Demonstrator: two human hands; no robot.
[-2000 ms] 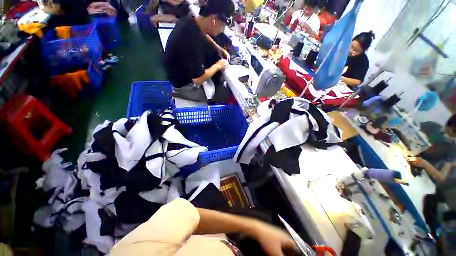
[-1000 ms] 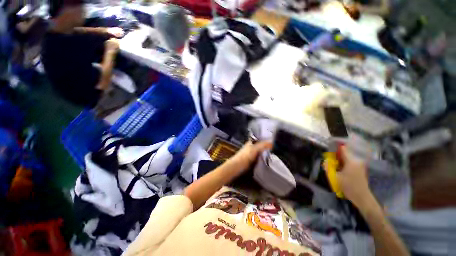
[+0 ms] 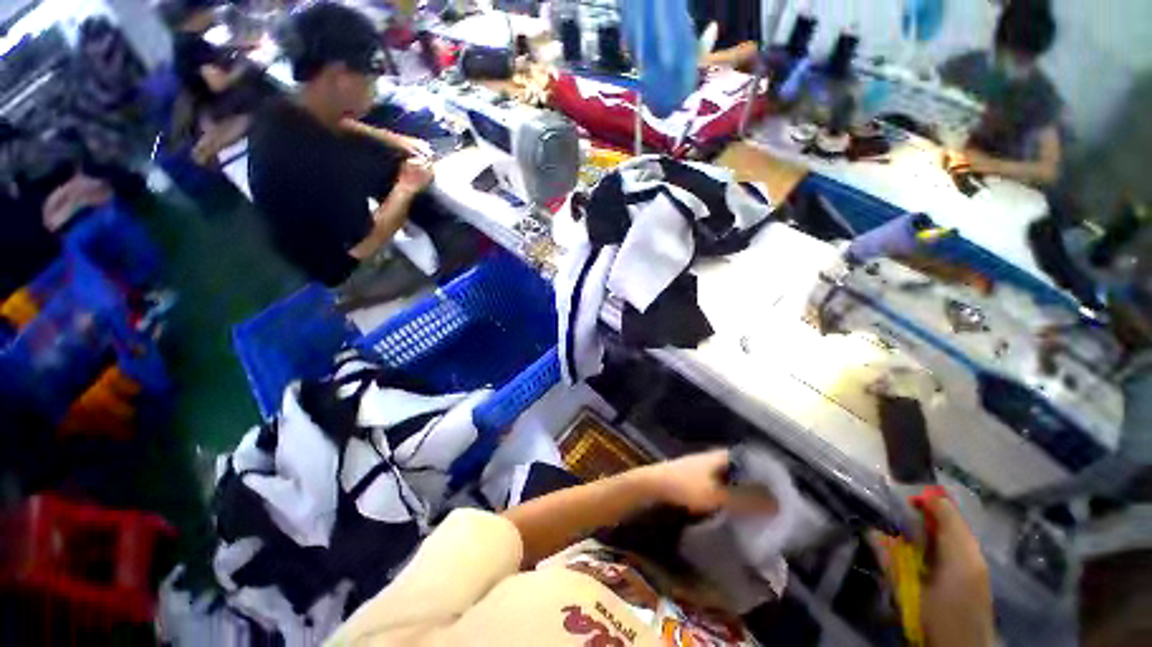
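Note:
My left hand [image 3: 702, 483] is low in the middle of the view, closed on a bunched white and black garment piece [image 3: 758, 537], which is blurred. My right hand [image 3: 956, 584] is at the lower right, holding scissors with yellow and red handles [image 3: 907, 581]. The grey blades are blurred and point up toward the table edge. The scissors are apart from the cloth. Whether the blades are open cannot be told.
Black-and-white pieces [image 3: 654, 247] drape over the sewing table [image 3: 745, 348]. A dark phone [image 3: 903, 436] lies by the machine. Blue baskets [image 3: 430, 331] and a cloth heap [image 3: 329, 474] are at left, with a framed panel [image 3: 603, 451] beside them. A red stool [image 3: 89, 562] stands far left. People sit beyond.
The view has swung left, then right, and partly back. My left hand has come into view with cloth in it. The scissors now show their yellow and red handles in my right hand.

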